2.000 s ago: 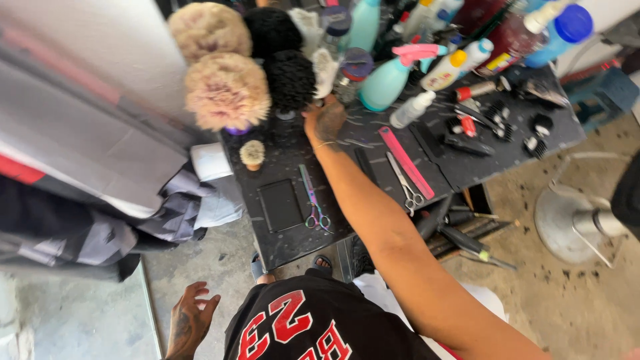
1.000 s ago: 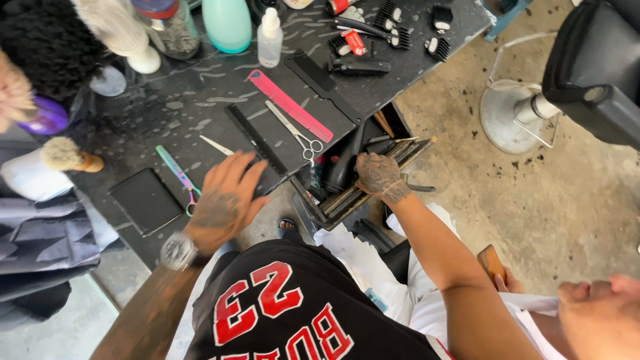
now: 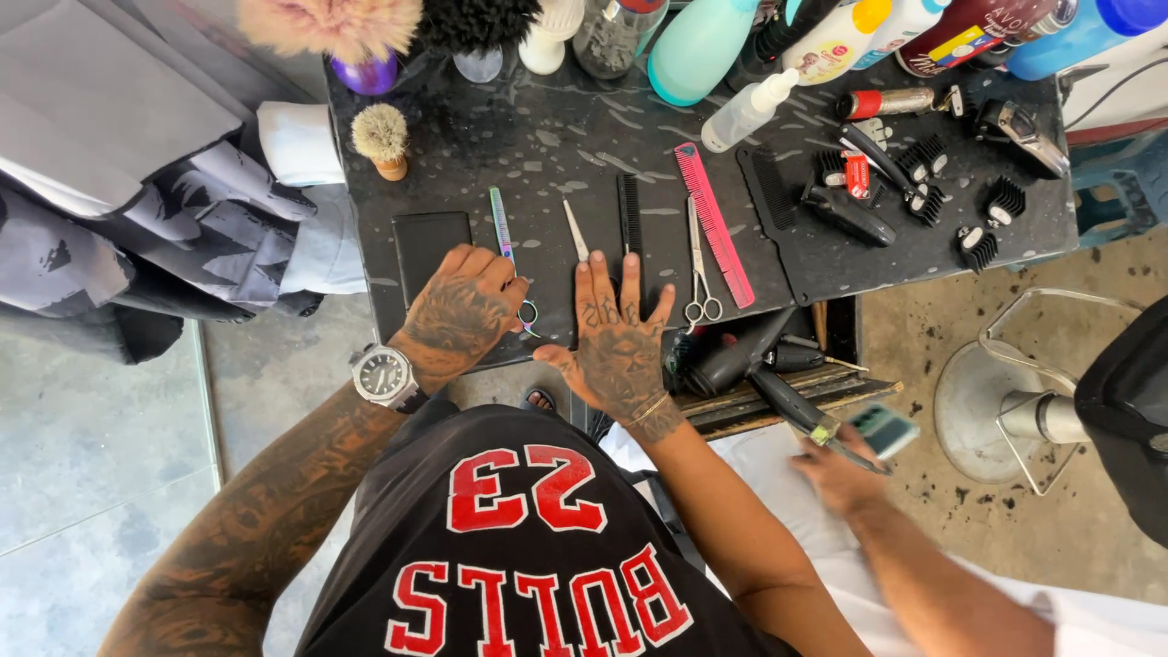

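Observation:
My left hand [image 3: 465, 310], a watch at its wrist, rests with curled fingers between a black flat case [image 3: 429, 251] and the iridescent thinning shears [image 3: 502, 224]; whether it grips anything is hidden. Flat and spread, my right hand [image 3: 622, 351] lies at the table's front edge, its fingertips touching the lower parts of slim silver scissors [image 3: 576, 230] and a black comb [image 3: 630, 210]. To its right are silver scissors [image 3: 695, 265], a pink comb [image 3: 716, 228] and a wide black comb [image 3: 774, 205].
Bottles stand along the back, among them a clear spray bottle [image 3: 744, 114]. A shaving brush [image 3: 381, 141] stands at left. Hair clippers [image 3: 849, 214] and several guards lie at right. Below, an open drawer holds a hair dryer [image 3: 739, 356]. Another person's hand [image 3: 844, 470] is near a phone [image 3: 881, 431].
My right hand has left the open drawer and now lies on the table among the tools. My left hand has shifted left, toward the black case and the iridescent shears.

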